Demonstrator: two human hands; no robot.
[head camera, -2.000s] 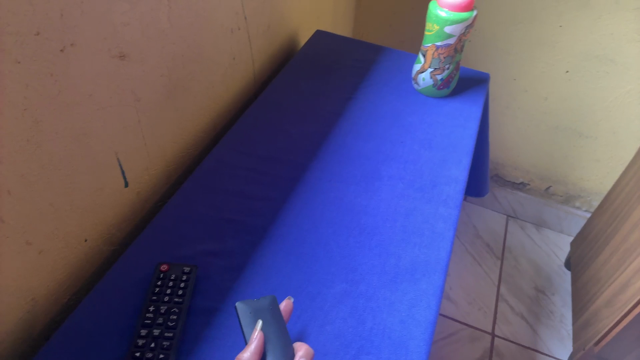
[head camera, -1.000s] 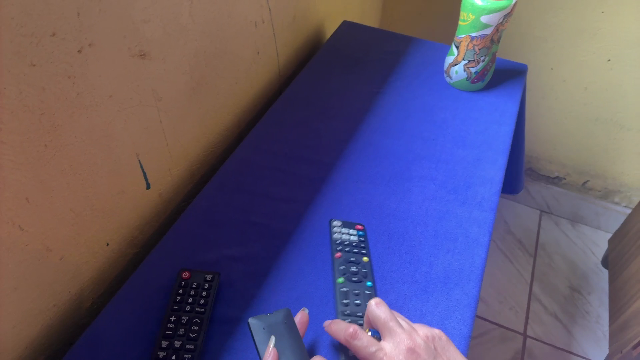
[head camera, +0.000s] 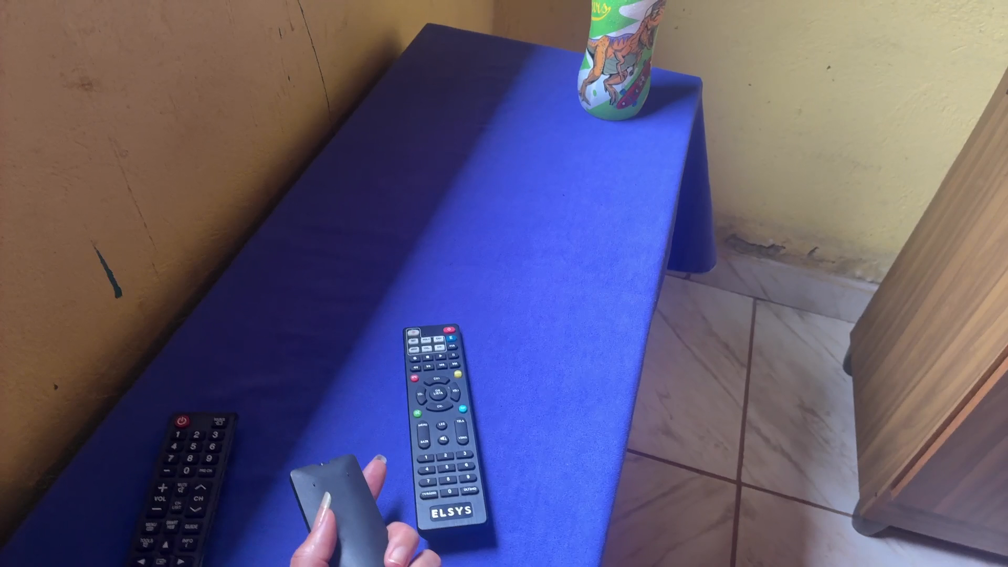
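At the bottom centre, my left hand (head camera: 319, 539) grips a dark remote control (head camera: 346, 504), its plain, buttonless side facing up and its lower end cut off by the frame. Just right of it, a black Elsys remote control (head camera: 442, 425) lies buttons up on the blue cloth, near and apart from my fingers. A second black remote control (head camera: 185, 488), with a red power button, lies buttons up to the left in the shaded part, its lower end out of frame. My right hand is out of view.
A blue cloth (head camera: 504, 236) covers the long table, which stands along the left wall. A green bottle (head camera: 618, 71) with a dinosaur picture stands at the far right corner. Right of the table are a tiled floor (head camera: 701, 378) and wooden furniture (head camera: 921, 354).
One second ago my right hand was on the lower end of the Elsys remote; it has let go and left the view. Two seconds ago that remote was not on the cloth in view.
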